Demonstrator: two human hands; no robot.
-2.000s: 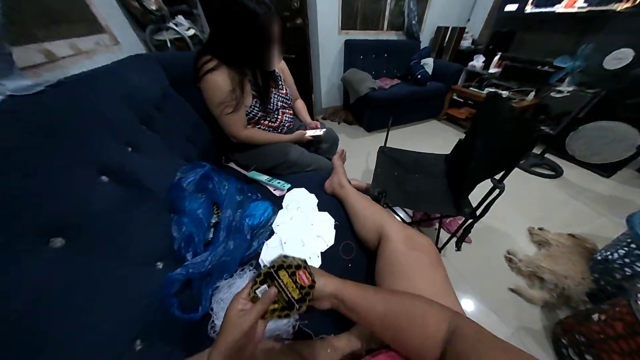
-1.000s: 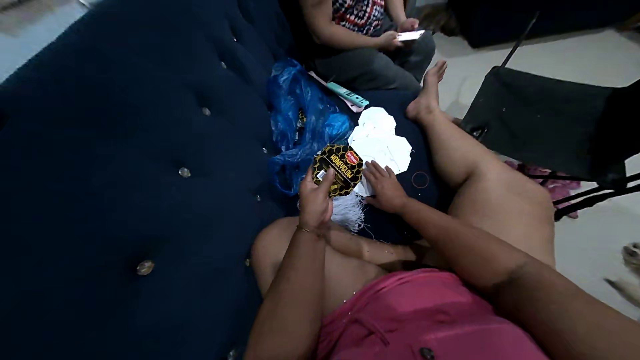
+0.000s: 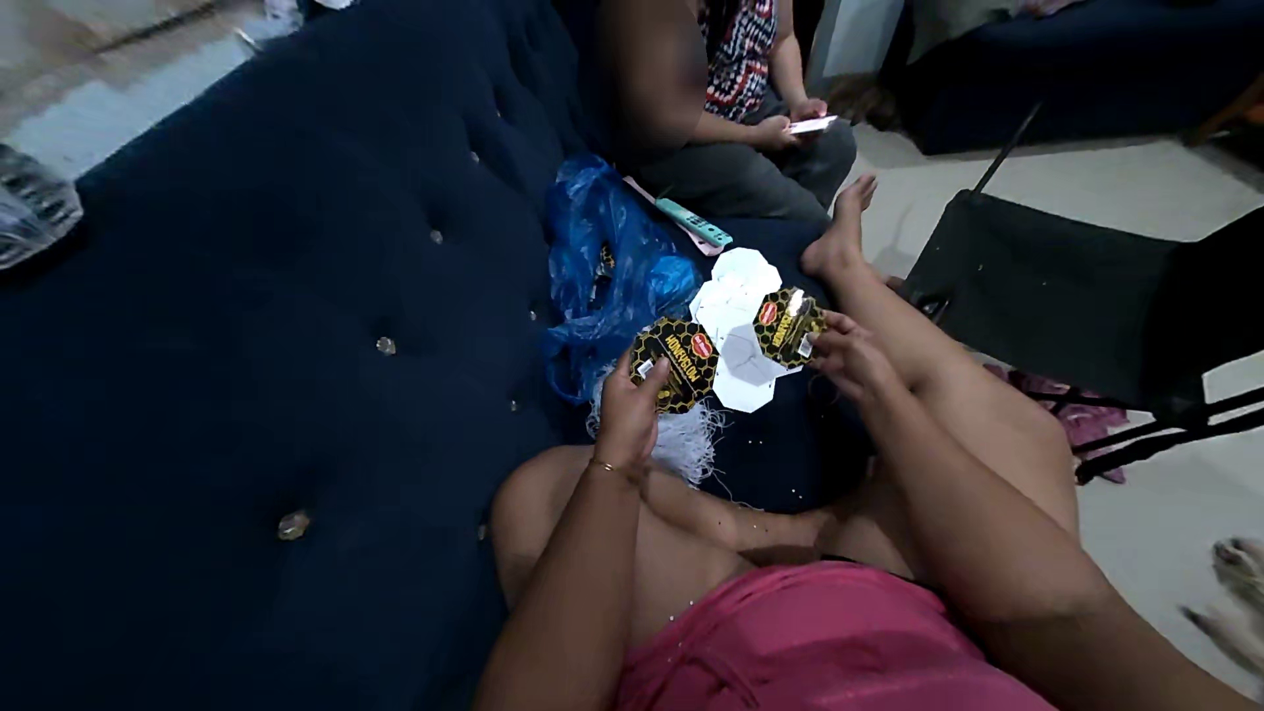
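Observation:
My left hand (image 3: 632, 405) holds black-and-gold octagonal cards (image 3: 681, 357) with a honeycomb print and a red logo, the thumb on top; whether it is one card or a stack I cannot tell. A similar printed card (image 3: 788, 321) is pinched at its right edge by my right hand (image 3: 851, 357). Between and behind the two lie white octagonal cards (image 3: 736, 286), overlapping on the sofa. A bundle of thin white strings (image 3: 688, 444) lies just beside my left hand, towards my lap. Left of the white cards is a crumpled blue plastic bag (image 3: 602, 232).
A teal remote control (image 3: 694, 223) lies behind the cards on the dark blue tufted sofa (image 3: 395, 425). Another person (image 3: 731, 148) sits beyond it with a phone (image 3: 812, 125). A black folding chair (image 3: 1066, 286) stands at right. An animal's paws (image 3: 1239, 583) show at the lower right.
My right hand has moved off the white cards and now holds a printed card, apart from my left hand. The view swung down and left after the first frame.

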